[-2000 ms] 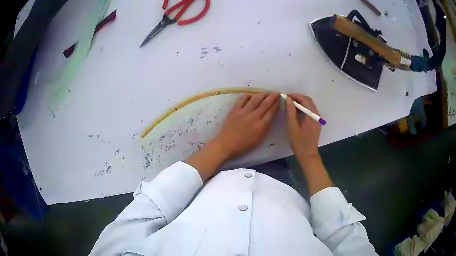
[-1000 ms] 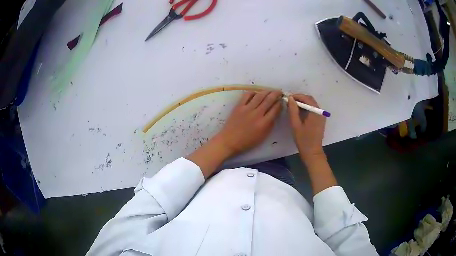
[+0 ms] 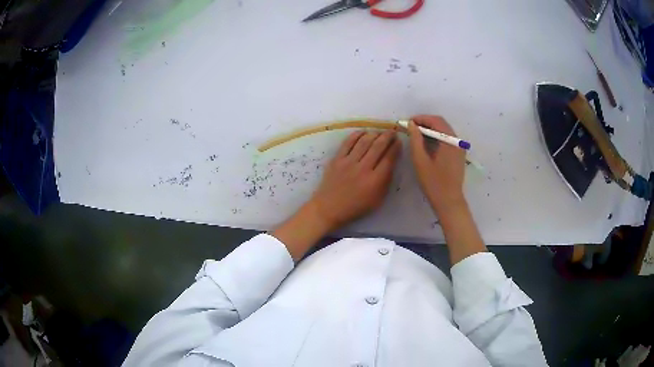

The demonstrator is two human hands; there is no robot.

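Observation:
The mustard-yellow curved template (image 3: 308,132) lies on the white table, its arc bowing away from me, with dark marks across it. Very pale green fabric (image 3: 287,148) shows faintly along its near edge. My left hand (image 3: 358,172) lies flat, fingertips at the template's near edge towards its right end; what is under the palm is hidden. My right hand (image 3: 437,161) holds the white marking pen (image 3: 444,136), purple end to the right, its tip at the template near its right end. A faint pale green end shows right of my right hand.
The dark iron (image 3: 566,136) with its wooden handle stands at the right. A pointed tool (image 3: 604,84) lies beyond it. Red-handled scissors (image 3: 396,10) lie at the top edge. Pale green cloth (image 3: 154,32) is at the upper left. The white table (image 3: 143,122) carries dark specks.
The view has turned, so scissors and iron appear farther right. The pen tip has shifted from the template's right end slightly left along it. My left hand stays at the template's near edge.

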